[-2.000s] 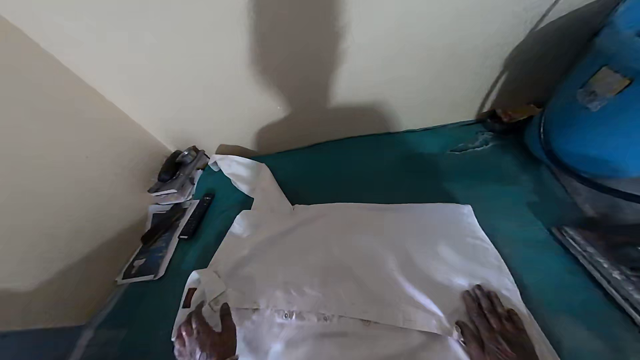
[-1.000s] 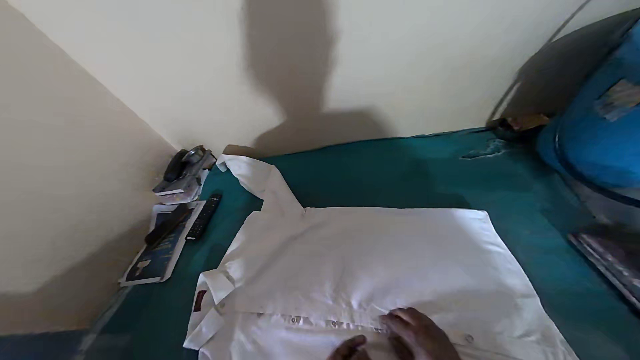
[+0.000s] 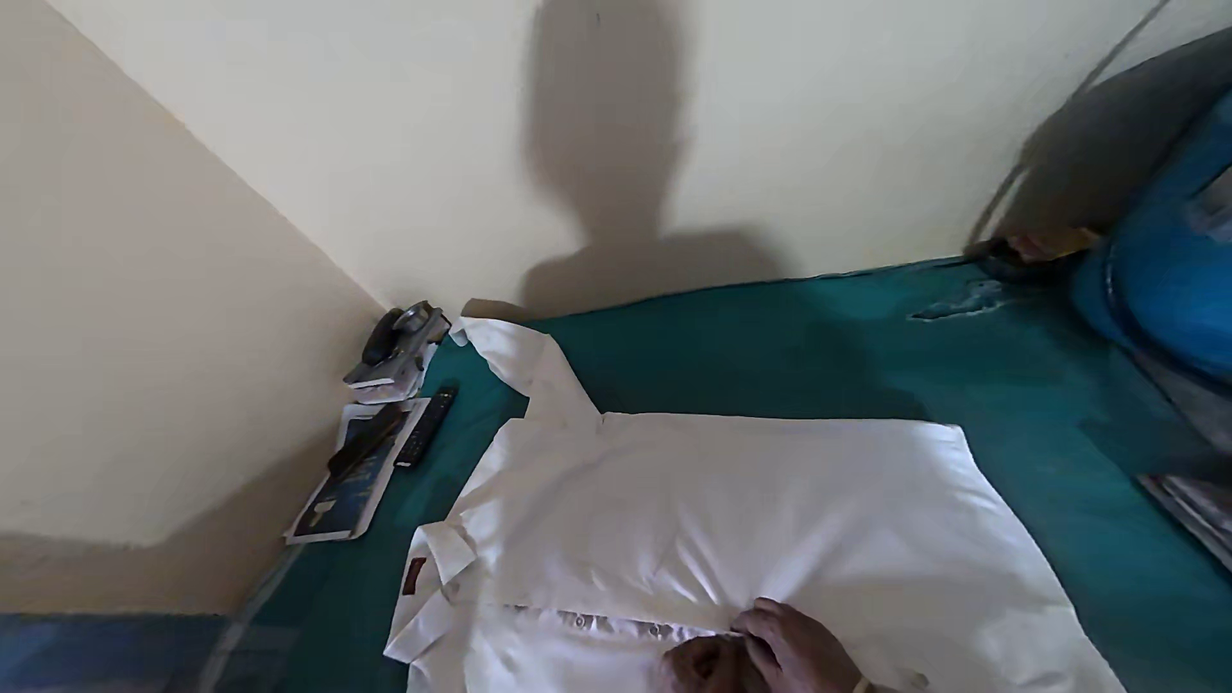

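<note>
A white button-up shirt (image 3: 770, 500) lies spread on a green cloth surface (image 3: 731, 356), its collar (image 3: 433, 577) at the left with a dark red label inside. One sleeve (image 3: 539, 366) reaches up and left. At the bottom centre, my right hand (image 3: 794, 645) pinches the front placket edge between thumb and fingers. Close against it, my left hand (image 3: 707, 664) has its fingers curled on the same placket, partly cut off by the frame's lower edge. Several small buttons show along the placket left of the hands.
At the left lie a black remote control (image 3: 426, 426), a printed booklet (image 3: 351, 481) with a dark object on it, and a stack (image 3: 395, 361) topped by dark items. A blue rounded container (image 3: 1169, 260) stands at the right. Behind is a pale wall (image 3: 828, 125).
Two seconds ago my hands lay apart, the left by the collar and the right near the hem. Both are now together at the placket, with my fingers gripping its edge.
</note>
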